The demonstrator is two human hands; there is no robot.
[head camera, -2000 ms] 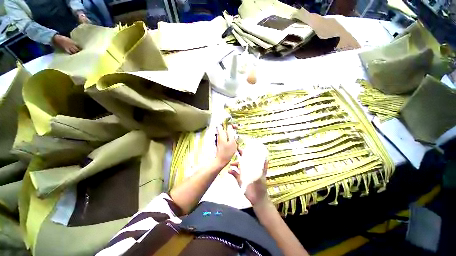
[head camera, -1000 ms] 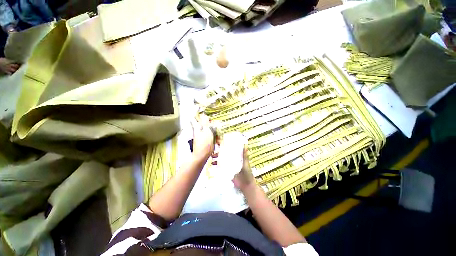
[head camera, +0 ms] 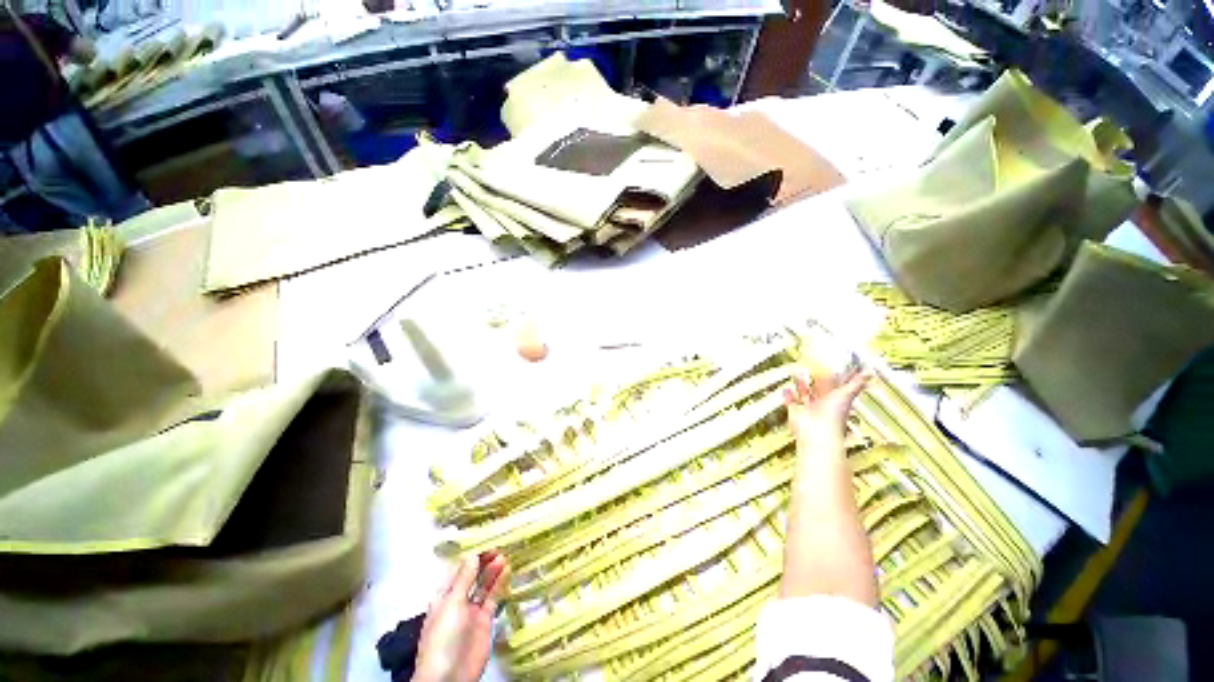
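Yellow-green straps [head camera: 639, 546] lie in crossing layers on the white table in front of me. My left hand [head camera: 459, 620] is at the left ends of the straps, palm partly up, fingers apart, with no strap visibly gripped. My right hand [head camera: 828, 397] reaches over the straps to their far right corner. Its fingers are around a blurred white shape, which looks like the glue bottle [head camera: 831, 352]; its nozzle cannot be made out. A dark lump [head camera: 400, 645] lies beside my left hand.
Khaki bag bodies [head camera: 173, 586] slump at the left and more [head camera: 985, 227] stand at the far right. A short strap bundle [head camera: 939, 333] lies beyond the grid. Folded bag pieces [head camera: 573, 173], a white container [head camera: 433, 380] and a small orange-brown bottle [head camera: 533, 344] are at the far side.
My hands were together at the left ends of the straps; now they are apart, the right hand far out to the right with the white shape. The view has shifted.
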